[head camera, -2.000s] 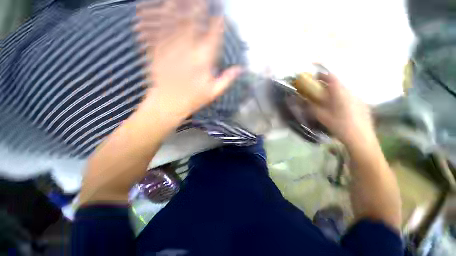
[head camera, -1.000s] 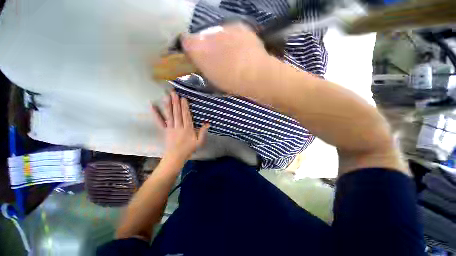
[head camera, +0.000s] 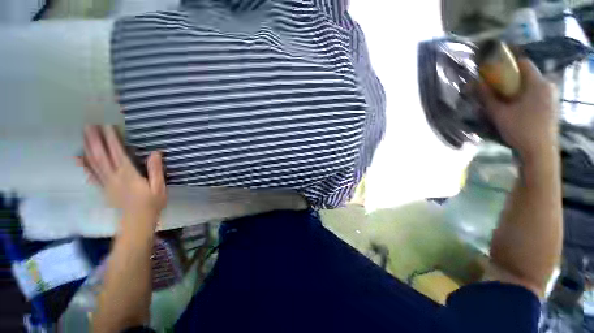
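Note:
The dark garment with thin white stripes (head camera: 241, 104) lies spread over the padded grey-white pressing arm (head camera: 52, 84) in front of me. Its left edge is straight and its right side is bunched. My left hand (head camera: 124, 172) lies flat, fingers apart, on the pressing arm at the garment's lower left corner, thumb at the cloth edge. My right hand (head camera: 524, 110) grips the steam iron (head camera: 449, 91) by its wooden handle (head camera: 500, 70), up at the right, clear of the garment. The iron is tilted and blurred.
A bright white table cover (head camera: 410, 169) lies right of the garment. A ribbed dark red-brown object (head camera: 164, 265) and a white sheet or label (head camera: 55, 265) are below the pressing arm at left. The green floor (head camera: 391, 240) shows below. Dark clothes are at the far right.
The iron has moved from the garment's left part over to the right, off the cloth. My left hand is further left. The garment now shows a wide flat striped area.

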